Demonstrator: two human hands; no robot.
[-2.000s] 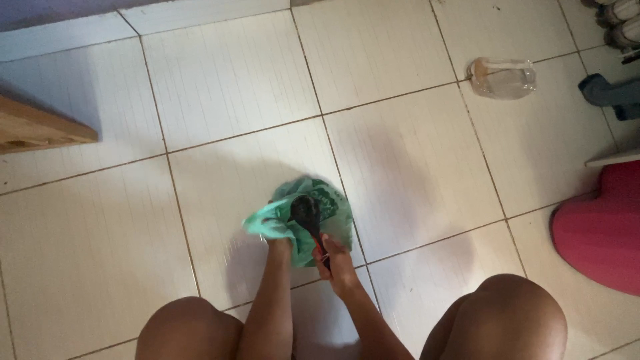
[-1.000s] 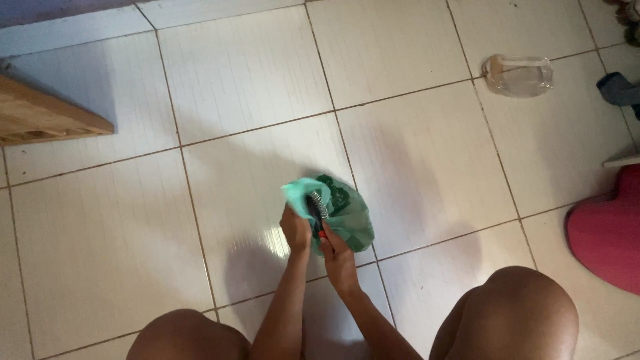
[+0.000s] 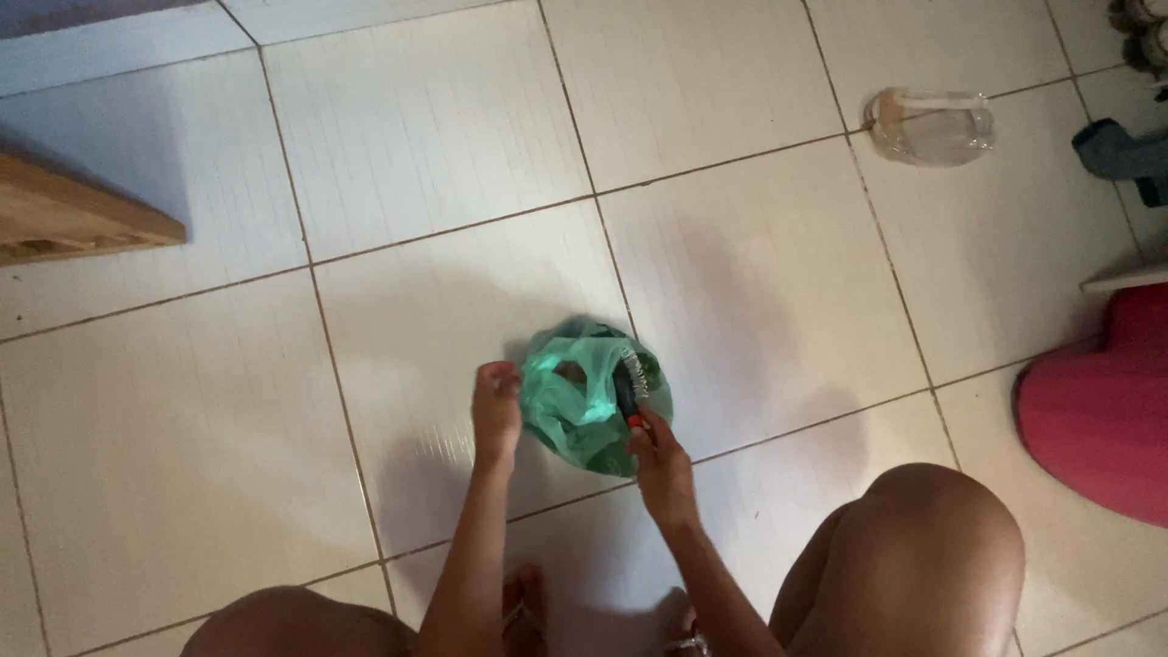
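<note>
A green translucent plastic bag (image 3: pixel 584 411) lies spread between my hands, with a dark gap in its upper part. My right hand (image 3: pixel 664 465) is closed around the handle of a black hairbrush (image 3: pixel 630 383) with a red band. The brush head and its pale bristles rest over the bag's right side. At the bag's left edge is my left hand (image 3: pixel 497 401), fingers curled; whether it pinches the plastic is not clear.
On the tiled floor, a clear plastic container (image 3: pixel 931 126) lies at the upper right. A dark grey object (image 3: pixel 1113 151) and a red rounded object (image 3: pixel 1104 401) are at the right. A wooden piece (image 3: pixel 82 214) juts in from the left. My knees flank the bottom.
The bag's opening was gathered around the brush a second ago; now the bag is spread flatter. My left hand has moved left, away from the brush, which stays in my right hand.
</note>
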